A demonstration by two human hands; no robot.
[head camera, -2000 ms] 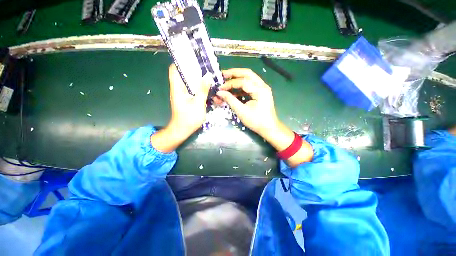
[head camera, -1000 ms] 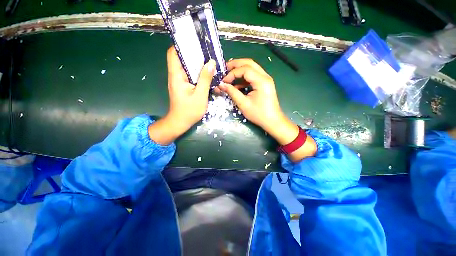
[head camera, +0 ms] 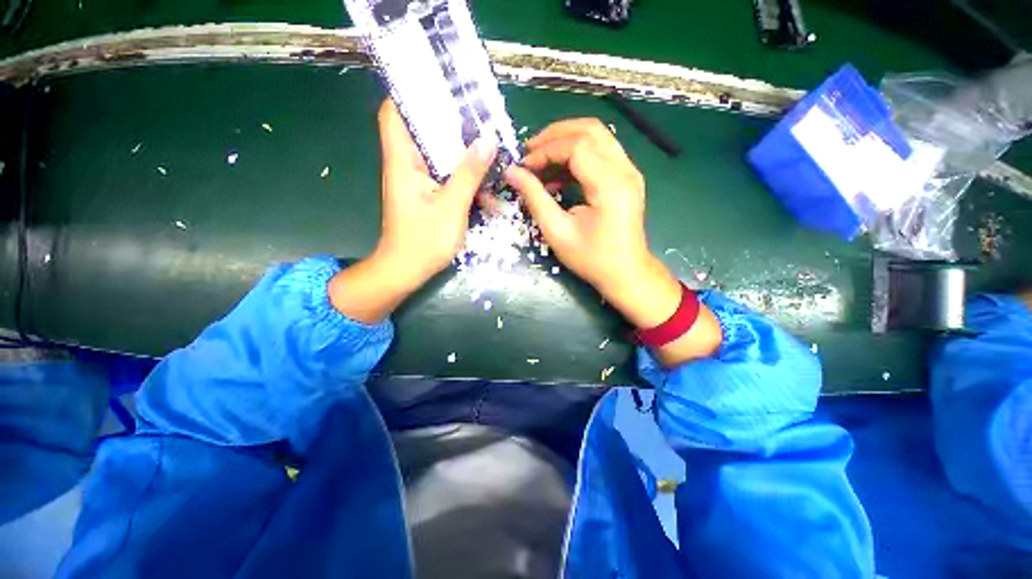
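Note:
A phone unit (head camera: 436, 79) with a silver-white middle and black strips is held up over the bench, its far end cut off by the top edge. My left hand (head camera: 424, 209) grips its near end from the left, thumb on its face. My right hand (head camera: 588, 198) is at the near right corner, thumb and index finger close together at the phone's edge. Whether a film is pinched between them is too small to tell. White flakes (head camera: 498, 243) lie heaped on the bench below the hands.
A worn whitish rail (head camera: 634, 85) crosses behind. Phones (head camera: 781, 20) lie on the green belt beyond it. A black stick (head camera: 643, 124) lies near the rail. At right are a blue bin (head camera: 820, 158), clear plastic bags (head camera: 934, 209), a silver cylinder (head camera: 945, 296) in a holder and another person's blue sleeve (head camera: 985, 373).
The phone's lit face looks brighter and its tilt has changed slightly. My right hand has moved a little up and right. Fewer phones show on the belt than two seconds ago.

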